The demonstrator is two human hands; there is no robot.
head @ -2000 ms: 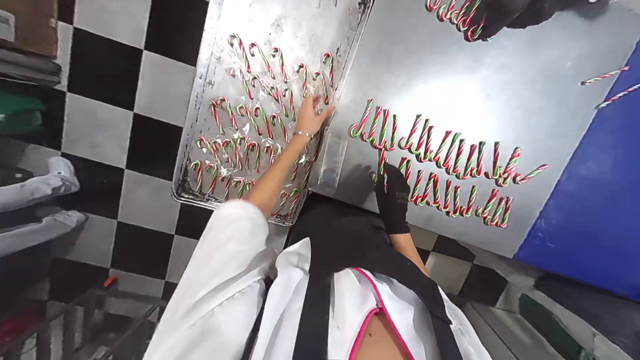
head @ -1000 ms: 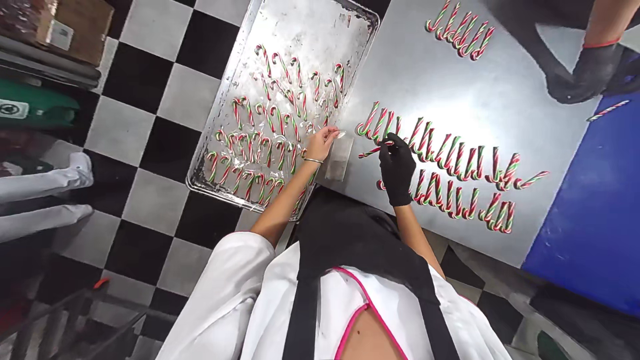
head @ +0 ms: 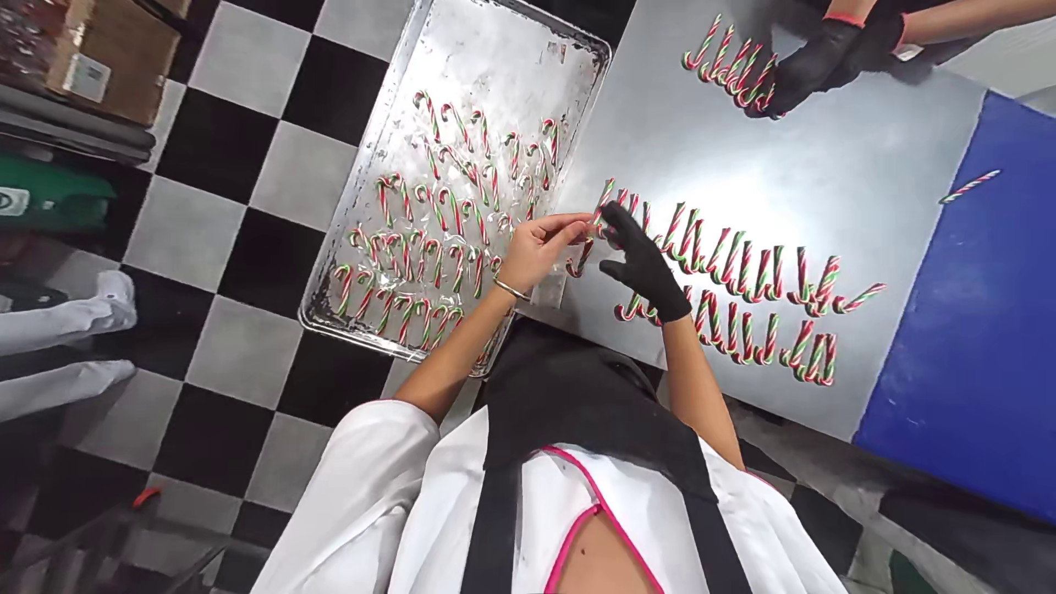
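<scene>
My left hand [head: 536, 252], bare with a bracelet at the wrist, is pinched on the upper end of a candy cane [head: 581, 257] whose hook hangs toward me. My right hand [head: 648, 260], in a black glove, has its thumb and fingers spread beside that cane, near the row; whether it touches a cane is unclear. Two rows of red, white and green candy canes [head: 747, 268] lie on the metal table [head: 742, 157]. Left of my hands, a metal sheet tray [head: 487, 49] holds several rows of candy canes in clear wrappers [head: 450, 210]. A small clear stack [head: 549, 289] lies beside the tray.
Across the table, a co-worker's black-gloved hands [head: 825, 66] are at another group of candy canes [head: 730, 66]. One straight stick [head: 969, 187] lies by the blue surface [head: 973, 313] at the right. A cardboard box [head: 115, 62] is at upper left; another person's white-clad legs [head: 66, 318] show below.
My left hand has gone from over the tray to the table side, beside my right hand. My right hand's fingers have spread. The co-worker's hands have come to the far group of canes.
</scene>
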